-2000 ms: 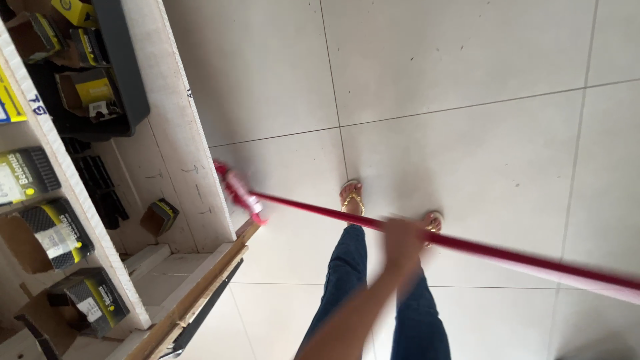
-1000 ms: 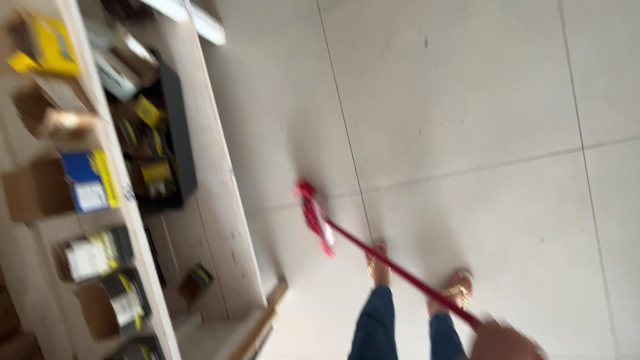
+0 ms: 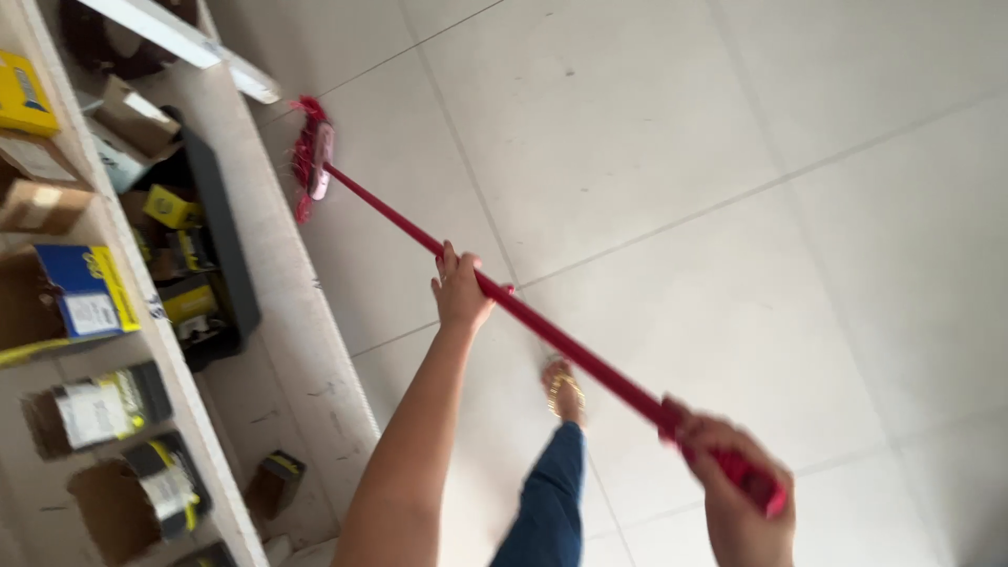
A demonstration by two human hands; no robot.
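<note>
A broom with a red handle (image 3: 559, 339) and red bristles (image 3: 305, 157) on a pink head (image 3: 321, 157) runs diagonally across the view. Its bristles rest at the floor close to the shelf's lower edge. My left hand (image 3: 463, 293) is around the middle of the handle, thumb on the far side. At the handle's end, lower right, my right hand (image 3: 736, 472) grips the red grip and is slightly blurred.
Wooden shelving (image 3: 291, 260) lines the left side, with open cartons, a blue and yellow box (image 3: 83, 291) and a dark bin (image 3: 220, 244) of small boxes. A white bar (image 3: 252, 79) juts out at its corner. One sandaled foot (image 3: 563, 390) stands on the tiled floor (image 3: 669, 157).
The broom head has moved toward the shelf's edge and up in the view. Both hands now show on the handle; one second ago only one was visible, at the lower edge.
</note>
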